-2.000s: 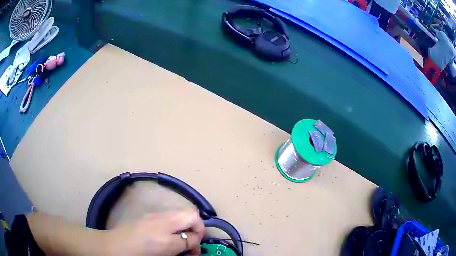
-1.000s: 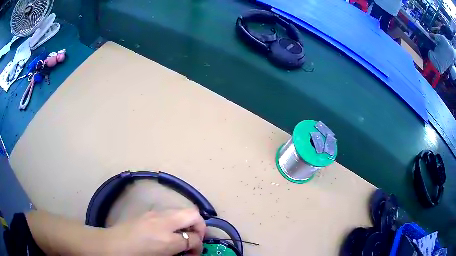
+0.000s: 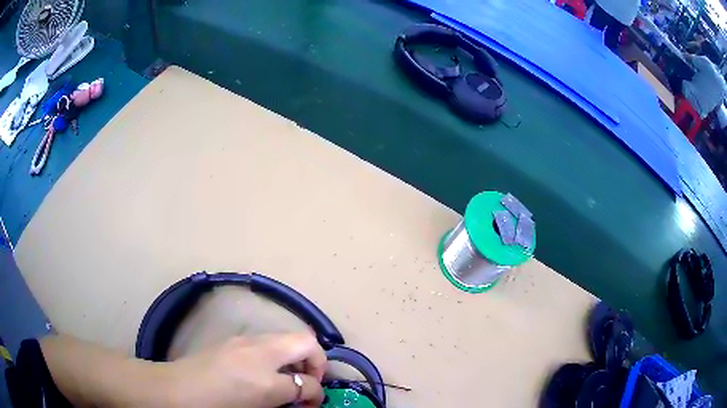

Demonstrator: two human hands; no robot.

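Black headphones (image 3: 293, 300) lie at the bottom of the cardboard, the headband arching upward. Their near ear cup is open, and a green circuit board (image 3: 347, 398) shows in it, cut off by the bottom edge. A thin dark wire sticks out to the right of the cup. My left hand (image 3: 267, 370), bare with a ring, comes from the lower left and grips the headphones at the left side of the open cup; its fingertips are partly hidden. My right hand is not in view.
A solder wire spool (image 3: 476, 253) with grey pieces on top stands on the cardboard (image 3: 239, 183). Black round parts (image 3: 610, 335) and a blue bin (image 3: 638, 386) are at lower right. Two headphones (image 3: 478, 97) rest on the green line behind. A fan (image 3: 49, 24) and keys (image 3: 60, 119) are at left.
The headphones on the green line behind have shifted to the right and slightly down. My left hand and the headphones it grips have hardly moved.
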